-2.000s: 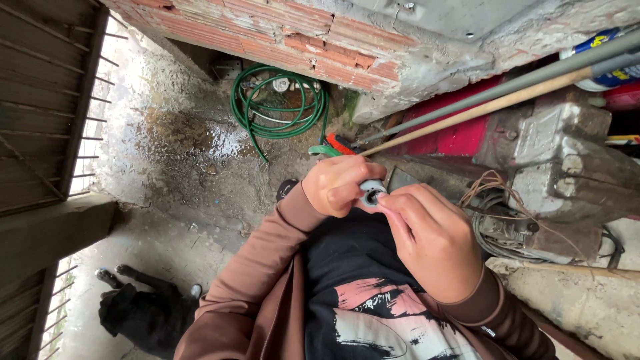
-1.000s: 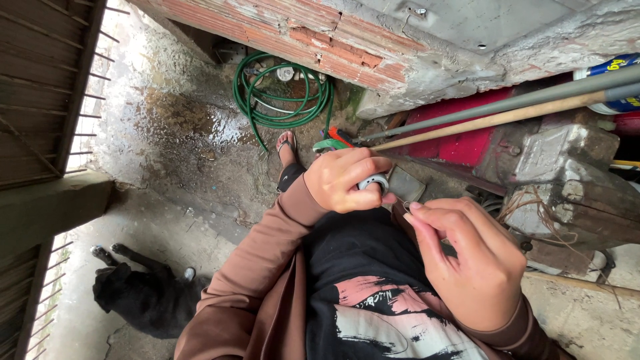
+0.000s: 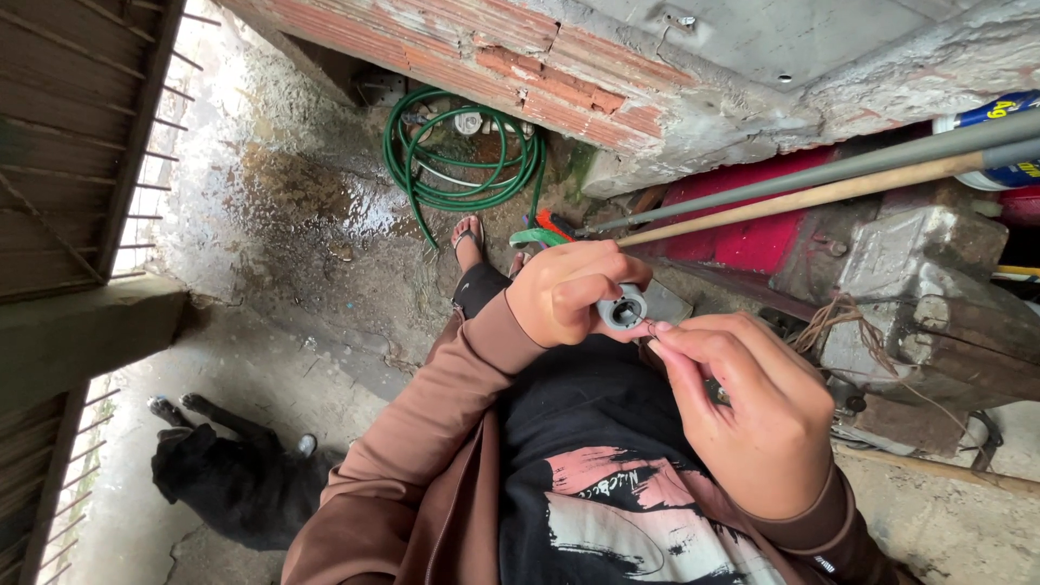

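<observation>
My left hand (image 3: 573,292) is closed around a small grey plastic cylindrical part (image 3: 622,309), whose round hollow end with a dark inside faces up. Just to its right, my right hand (image 3: 751,398) pinches a thin dark strand (image 3: 651,327) between thumb and fingertips, close to the rim. The strand seems to run into the hollow end; how it is fixed inside cannot be seen. The fingers of my left hand hide the rest of the grey part.
A coiled green hose (image 3: 402,175) lies on the wet concrete floor by the brick wall (image 3: 487,57). Two long poles (image 3: 829,191) slant in from the right above a metal machine housing (image 3: 886,268) with loose twine (image 3: 841,321). A black dog (image 3: 244,479) lies at lower left.
My right hand has drawn away from the grey part, and the thin strand now shows between them. The part's hollow end has turned more into view since one second ago.
</observation>
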